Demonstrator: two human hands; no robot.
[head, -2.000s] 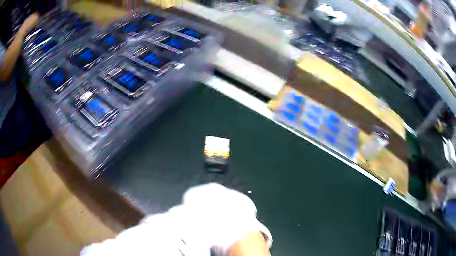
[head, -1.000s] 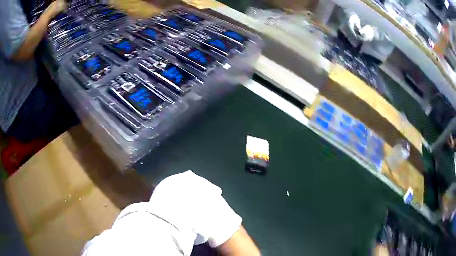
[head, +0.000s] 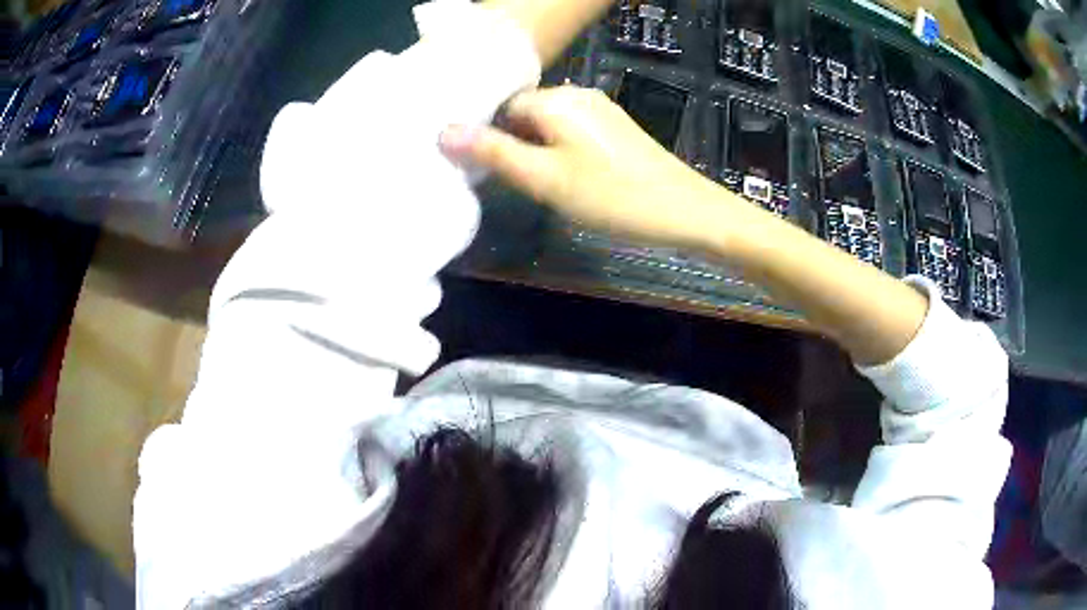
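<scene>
My right hand (head: 584,167) reaches across from the right, with curled fingers at the cuff of my white left sleeve (head: 346,215). Its fingertips pinch the sleeve cloth, partly hidden by the hand. My left forearm runs out over the top edge, so my left hand is not in view. A clear blister tray (head: 1016,312) lies beyond my right forearm. It holds two rows of black keypad phones (head: 848,179) with dark screens and pale keys. My right hand and forearm cover part of the tray.
Stacked clear trays (head: 131,179) with blue-printed phones stand at the upper left. A brown cardboard box (head: 131,358) is below them. A small white-and-blue item (head: 926,26) lies at the far bench edge. My torso and dark hair fill the bottom.
The view has swung down and to the right. My right hand has come into view at my left sleeve. The dark-screen phone tray now shows largely; the white-and-orange block is out of view.
</scene>
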